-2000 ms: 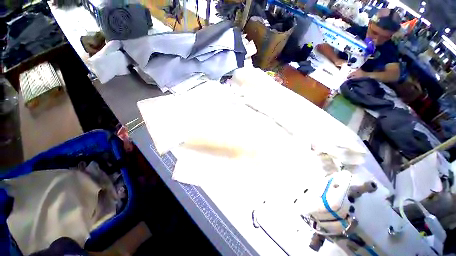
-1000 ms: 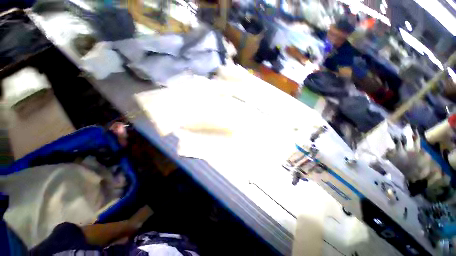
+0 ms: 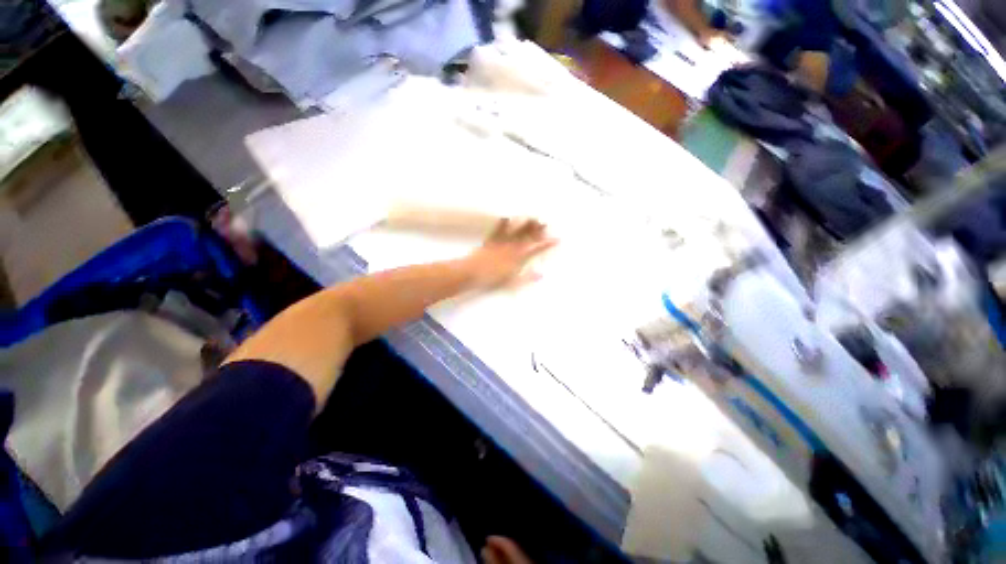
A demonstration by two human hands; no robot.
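My left hand (image 3: 513, 253) reaches over the table from the lower left. Its fingers are apart over the overexposed white cloth pieces (image 3: 331, 165); blur hides whether the fingertips touch them. A small skin-coloured patch (image 3: 505, 550) at the bottom edge looks like part of my right hand, cut off, so its grip cannot be told. The white sewing machine head (image 3: 761, 413) with its blue stripe lies to the right of my left hand, blurred. A cream card-like piece (image 3: 673, 507) lies near the table's front edge at the lower right.
The grey ruled table edge (image 3: 485, 391) runs diagonally in front of my lap. A blue basket (image 3: 121, 264) with cream cloth is at the left. Grey-white cut pieces (image 3: 320, 55) are heaped at the far left of the table. Dark garments (image 3: 761, 105) and part of another person are behind.
My left arm has come into view and stretched over the white cloth. The view has shifted, and the cloth heap now sits higher in the picture. A skin-coloured patch has appeared at the bottom edge.
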